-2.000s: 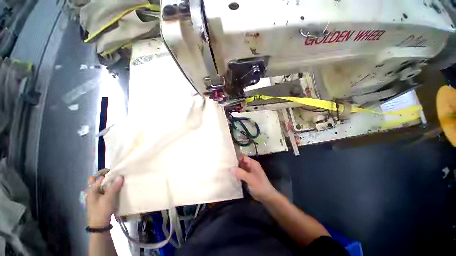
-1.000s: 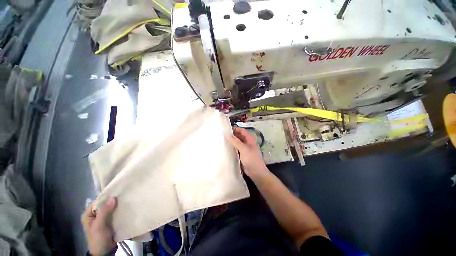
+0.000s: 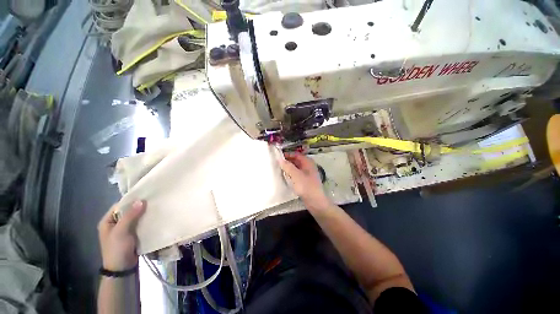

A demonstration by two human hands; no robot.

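A beige fabric bag (image 3: 202, 178) lies on the machine bed, its far right corner at the needle area (image 3: 273, 136) of the white sewing machine (image 3: 344, 55). My left hand (image 3: 121, 236) grips the bag's near left corner, thumb on top. My right hand (image 3: 304, 178) holds the bag's right edge close to the needle area; its fingertips are partly hidden by the cloth. Yellow binding tape (image 3: 381, 142) runs from the right towards the needle. Beige straps (image 3: 227, 264) hang from the bag's near edge. Dark scissor handles (image 3: 321, 173) are mostly hidden behind my right hand.
Beige bags with yellow edges (image 3: 156, 46) are heaped behind the machine at the left. More grey-beige cloth (image 3: 21, 184) lies at the far left. An orange-yellow reel (image 3: 554, 144) is cut off at the right edge. Blue plastic shows below the straps.
The bag has moved up towards the needle. My right hand has moved up along its right edge to near the needle. My left hand first lowered, then rose with the near left corner.
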